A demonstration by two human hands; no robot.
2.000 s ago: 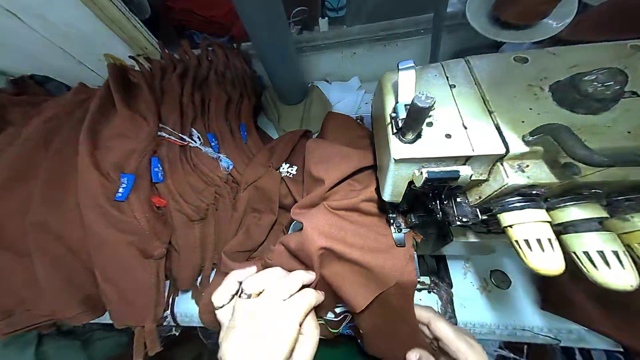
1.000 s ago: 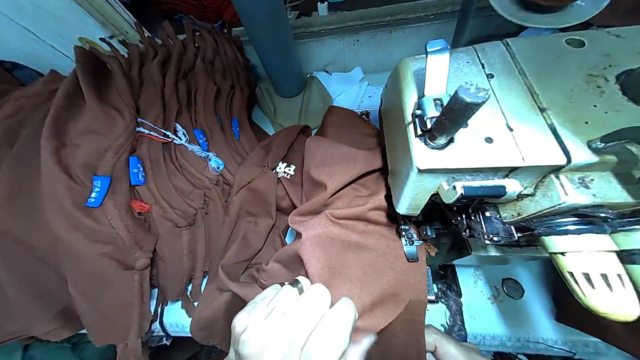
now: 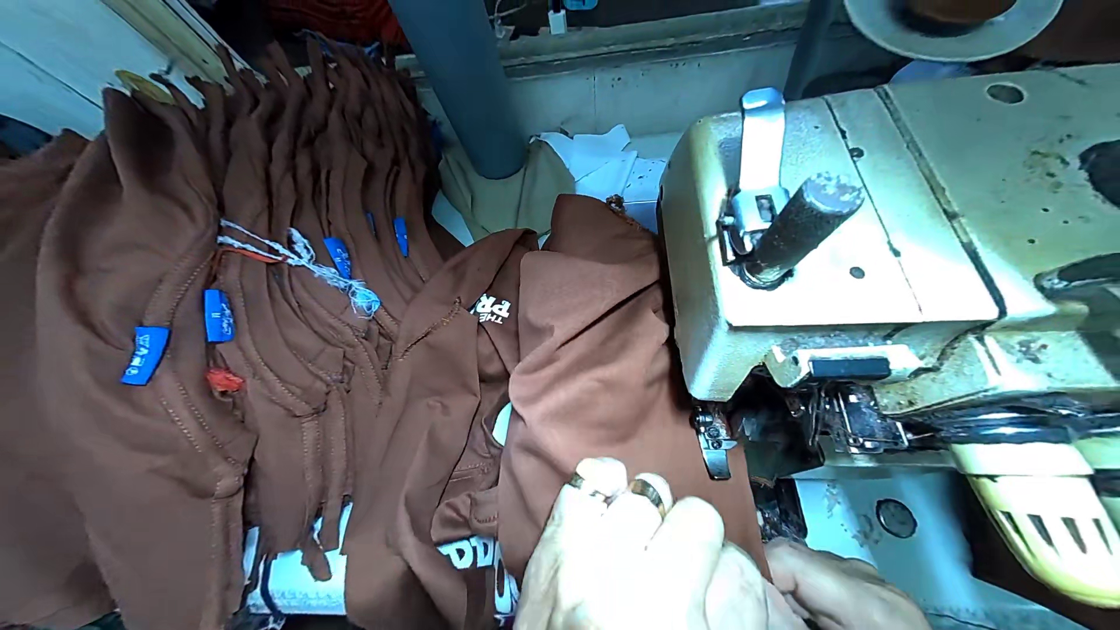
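Note:
A brown knit garment (image 3: 595, 350) with white printed lettering lies left of an overlock-type sewing machine (image 3: 875, 227), its right edge at the metal presser foot (image 3: 716, 444). My left hand (image 3: 647, 551), with rings on two fingers, rests on the cloth just below the foot, its fingers bent. At the cloth's lower right edge is my right hand (image 3: 840, 586); its fingertips are partly hidden behind the fabric and my left hand, so its grip is unclear.
A row of brown garments (image 3: 289, 350) with blue tags (image 3: 145, 354) stands at the left, tied with pale string (image 3: 324, 269). A dark post (image 3: 464, 79) rises behind, beside white scraps (image 3: 595, 157). A round pale dish (image 3: 954, 44) is at the top right.
My left hand has moved right across the cloth, toward the presser foot. The cloth's right edge now lies along the foot. The view has moved closer to the machine.

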